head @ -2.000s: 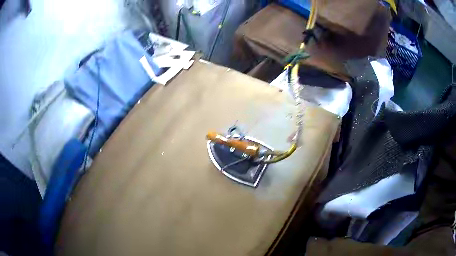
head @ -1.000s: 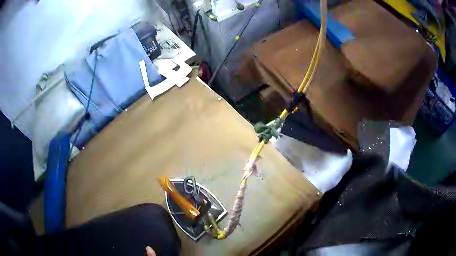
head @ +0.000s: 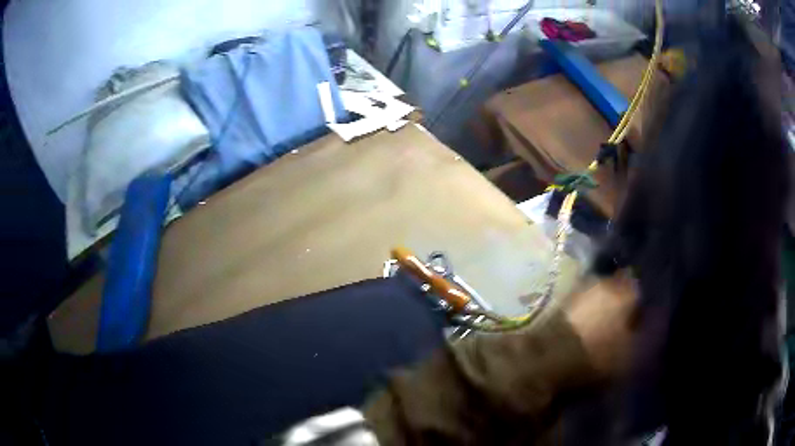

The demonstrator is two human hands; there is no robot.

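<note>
The steam iron (head: 431, 280) rests on the tan pressing table (head: 288, 235), its orange-brown handle up and partly behind my dark sleeve. Its hose rises from the rear towards the top right. My dark sleeve crosses from the lower left, with brown cloth beyond it. A blurred patch of bare skin, seemingly my left hand (head: 603, 320), shows right of the hose; its fingers are hidden or too blurred to read. A large dark blurred shape (head: 715, 235) fills the right side; I cannot tell what it is. I cannot make out my right hand.
White angular patterns (head: 359, 128) lie at the far edge beside folded pale-blue cloth (head: 261, 96). A blue padded bar (head: 133, 261) runs along the left. Brown-covered stacks (head: 558, 122) with a blue strip stand beyond the table. A small white patch (head: 331, 429) shows at the bottom edge.
The dark sleeve has reached further right across the table. The large dark shape has come in at the right and hides the garments there. The view has shifted; the iron still stands on the table.
</note>
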